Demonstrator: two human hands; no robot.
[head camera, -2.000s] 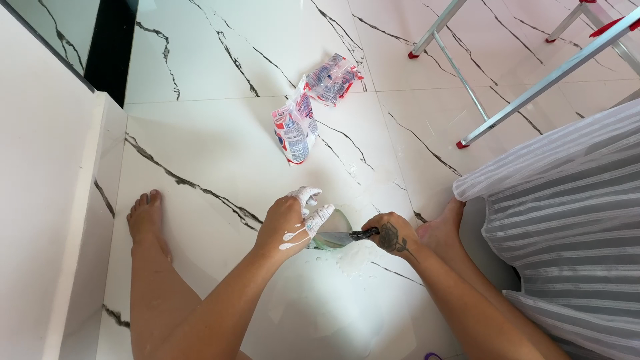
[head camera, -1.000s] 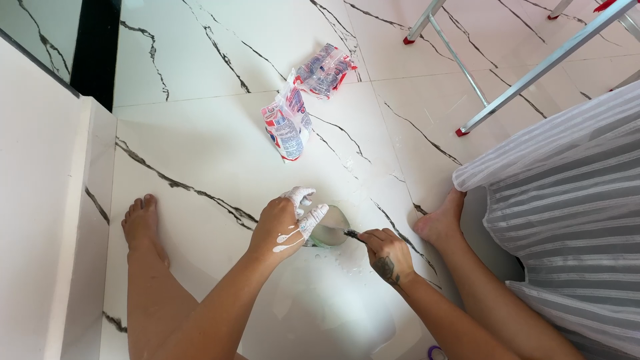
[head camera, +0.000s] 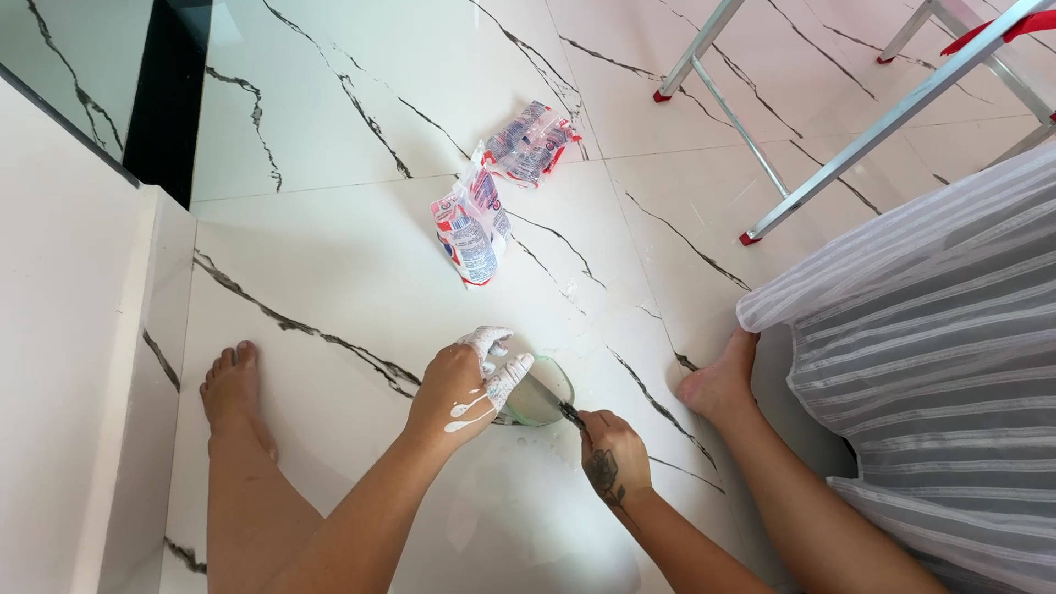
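Observation:
White paste coats the fingers of my left hand (head camera: 474, 384), and streaks of it run over the back of the hand. Its thumb and fingers are curved apart at the left side of a small translucent green container (head camera: 554, 381) on the floor; whether they touch its rim cannot be told. My right hand (head camera: 612, 454) grips the dark handle of a metal-bladed tool (head camera: 540, 394), perhaps a knife or spatula, whose blade reaches over the container towards my left fingers. The blade's tip is hidden near those fingers.
Two crumpled plastic packets, a nearer one (head camera: 472, 231) and a farther one (head camera: 532, 147), lie on the marble-look tile floor (head camera: 330, 247). An aluminium stepladder (head camera: 874, 140) with red feet stands at the upper right. A sheer white curtain (head camera: 940, 330) hangs at right, a white wall (head camera: 58, 330) at left.
My right hand has shifted down and right from the container's edge since two seconds ago, still holding the tool. My left hand stays beside the container.

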